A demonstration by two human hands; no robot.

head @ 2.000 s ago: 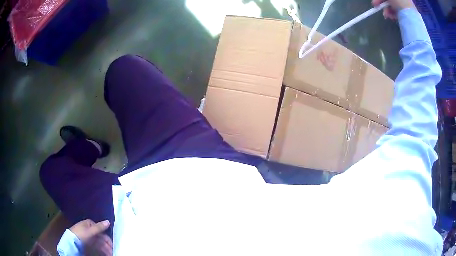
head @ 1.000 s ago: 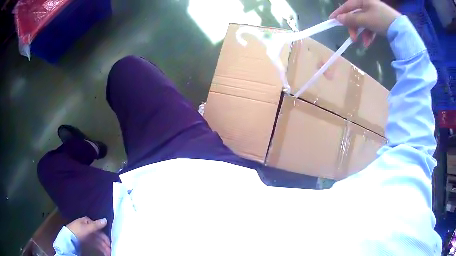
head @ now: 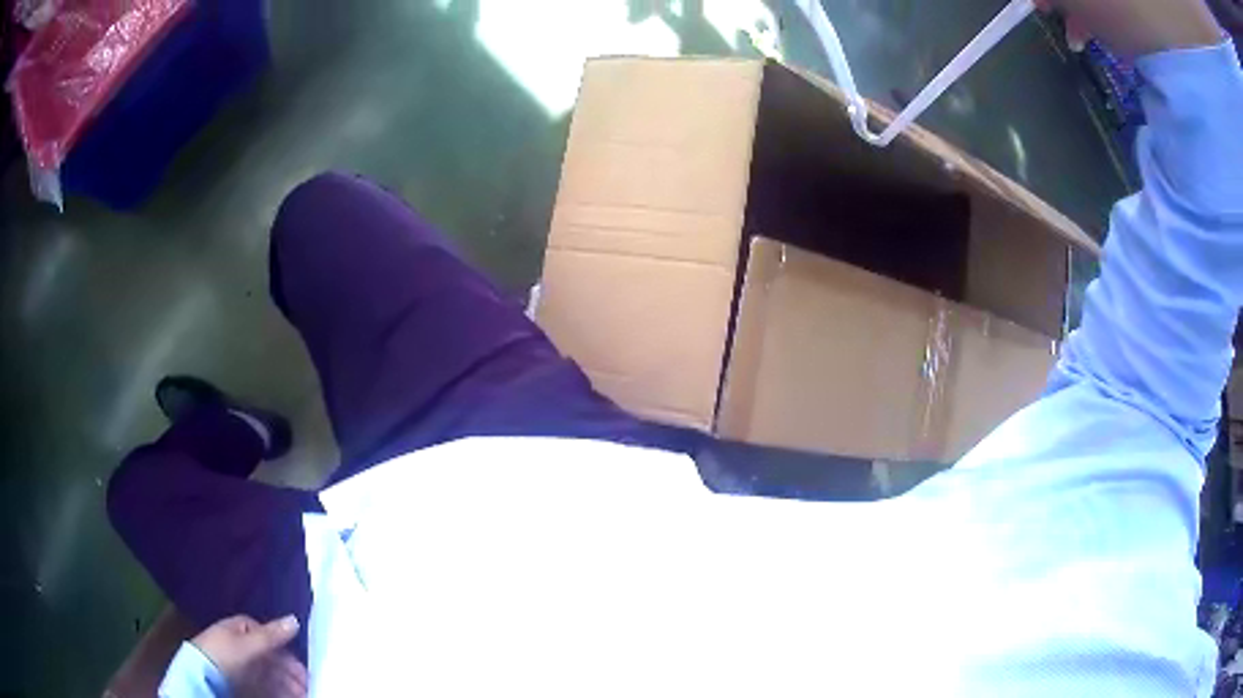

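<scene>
A large brown carton stands on the floor in front of me. Its far top flap is raised and shows a dark interior; the near flap, with clear tape on it, lies flat. My right hand, cut off by the top edge, holds a white plastic hanger above the carton's far side. The hanger's hook is out of view. My left hand is low at the left beside my thigh, with nothing visible in it, its fingers loosely curled and partly hidden.
A blue bin with a red, film-covered tray stands at the upper left. The shiny green floor has bright reflections beyond the carton. Part of another brown carton shows at the bottom left, and blurred blue items at the right edge.
The far flap has gone from closed to raised, opening part of the carton. My right hand and the hanger have moved up and to the right. My left hand has barely moved.
</scene>
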